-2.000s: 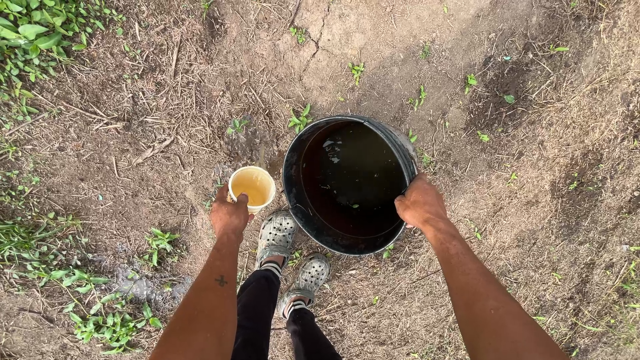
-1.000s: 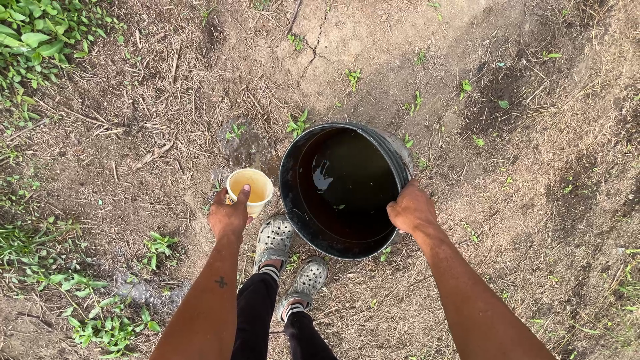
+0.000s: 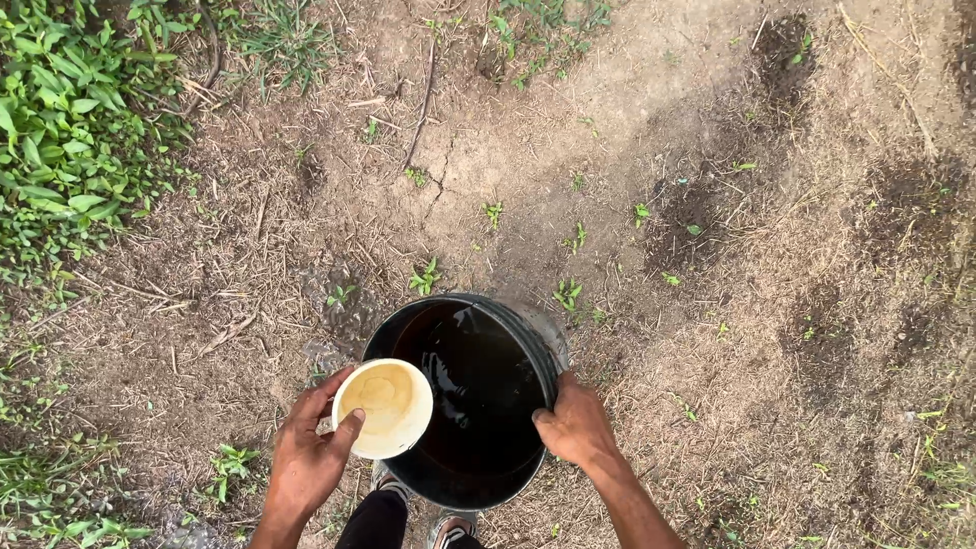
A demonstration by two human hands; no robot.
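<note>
A black bucket [image 3: 543, 335] holds dark liquid with a few bright reflections on it. My right hand [image 3: 577, 419] grips the bucket's rim on its right side, thumb over the edge. In my left hand [image 3: 316, 446] is a small cream-colored plastic cup [image 3: 383, 409], its mouth facing up, with a little yellowish liquid showing inside. The cup overlaps the left part of the bucket's opening, thumb at the cup's rim. The far side of the cup and most of the bucket's outer wall are hidden.
My feet in grey clogs [image 3: 455, 524] stand just below the bucket, partly hidden by it. Dry soil with straw, small weeds and damp dark patches [image 3: 686, 221] lies around. Leafy green plants [image 3: 57, 137] grow at the upper left.
My left hand has brought the cup from beside the bucket to over its left rim. My right hand keeps its hold. The view has shifted noticeably.
</note>
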